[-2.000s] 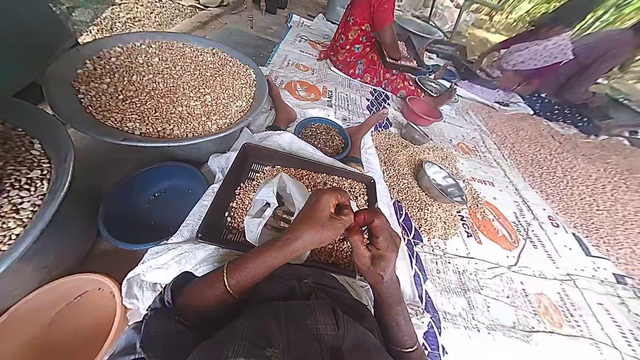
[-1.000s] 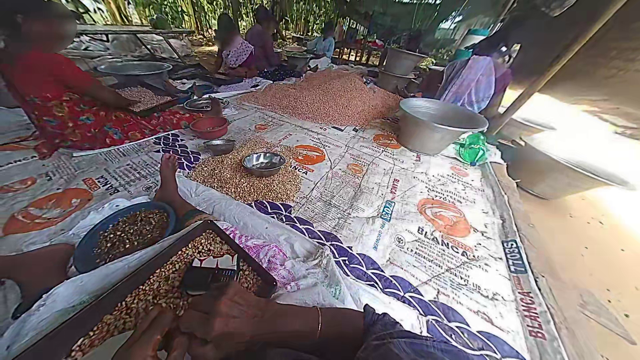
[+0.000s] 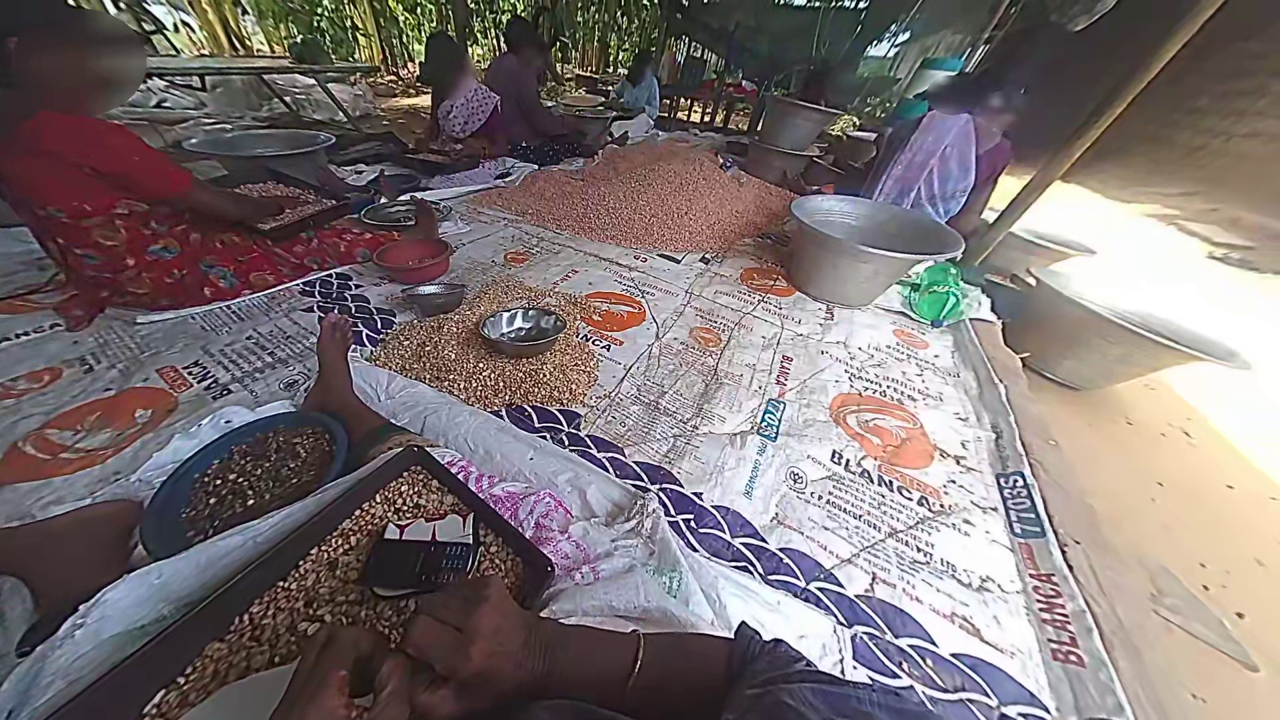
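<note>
A dark rectangular tray [image 3: 520, 548] of pale kernels [image 3: 335, 575] lies across my lap at the lower left. On the kernels rests a black keypad phone [image 3: 422, 562]. My right hand [image 3: 478, 645], with a thin bangle at the wrist, is over the tray just below the phone. My left hand [image 3: 345, 675] is beside it at the bottom edge, the fingers of both close together. Whether they pinch anything small is hidden. Part of a white thing [image 3: 240, 697] shows under my left hand. A blue basin [image 3: 165, 510] of dark bits stands beyond the tray.
A steel bowl [image 3: 522, 330] sits on a kernel heap [image 3: 470, 375], near a red bowl [image 3: 412, 262]. Farther off are a large reddish heap [image 3: 650, 200], a big metal basin [image 3: 870, 255] and a green bag [image 3: 935, 293]. A person in red [image 3: 100, 190] works at the left; others sit behind.
The view has swung far to the right and up since the first frame. The black phone shows on the kernels in the last two frames. My hands stay together low over the tray.
</note>
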